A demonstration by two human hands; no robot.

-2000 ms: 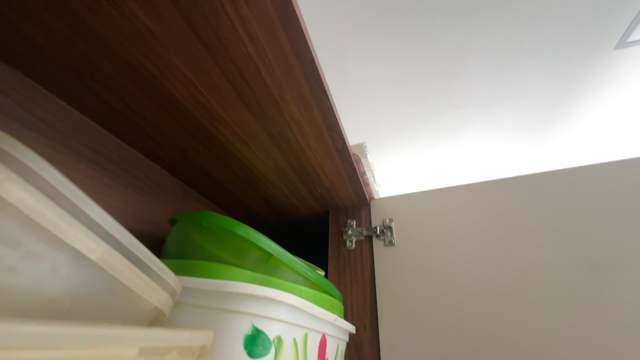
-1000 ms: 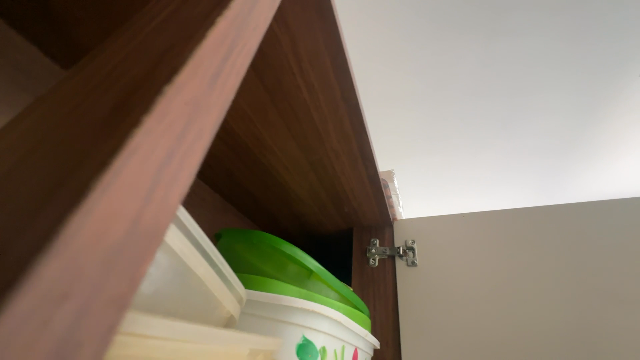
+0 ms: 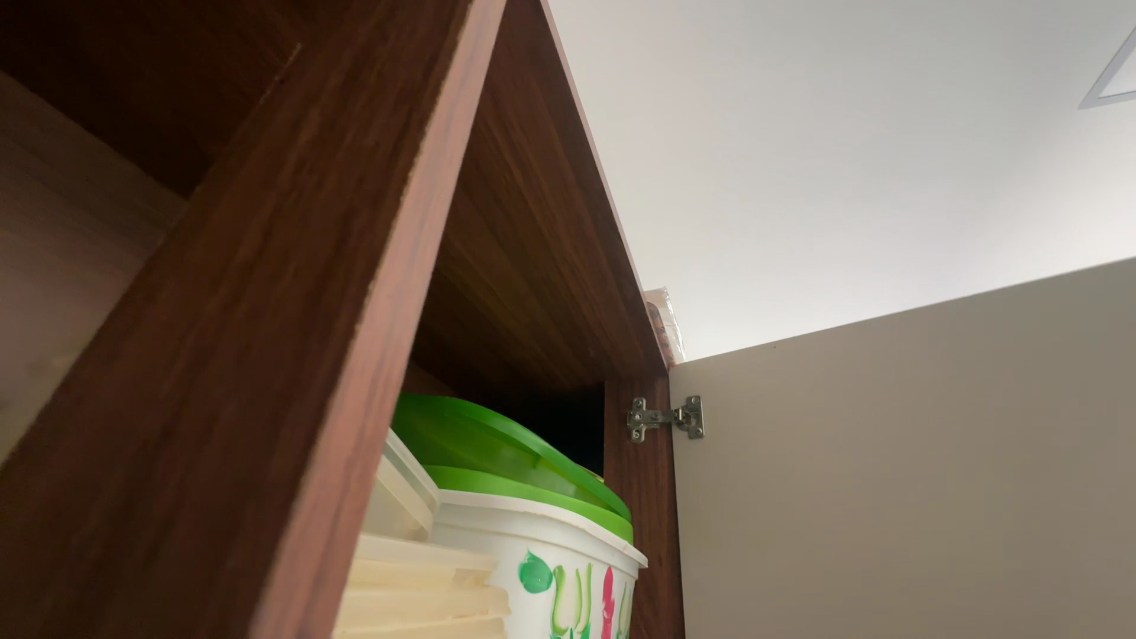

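Neither of my hands shows in the head view, so what they hold or touch is hidden. Inside a dark wood cabinet stands a white plastic tub (image 3: 479, 524) painted with green and pink shapes. Green plastic lids (image 3: 497, 444) lie tilted on top of it. To its left are stacked cream plastic containers (image 3: 417, 586), with a translucent container (image 3: 404, 488) leaning above them, partly hidden by the cabinet's upright divider (image 3: 355, 355).
A pale cabinet door (image 3: 887, 461) stands open at right on a metal hinge (image 3: 664, 418). A clear-wrapped package (image 3: 666, 324) sits on top of the cabinet. The left compartment's back panel (image 3: 71, 240) shows beyond the divider.
The view has shifted a lot, bringing in the divider and the left compartment. The tub, lids and door have not plainly moved.
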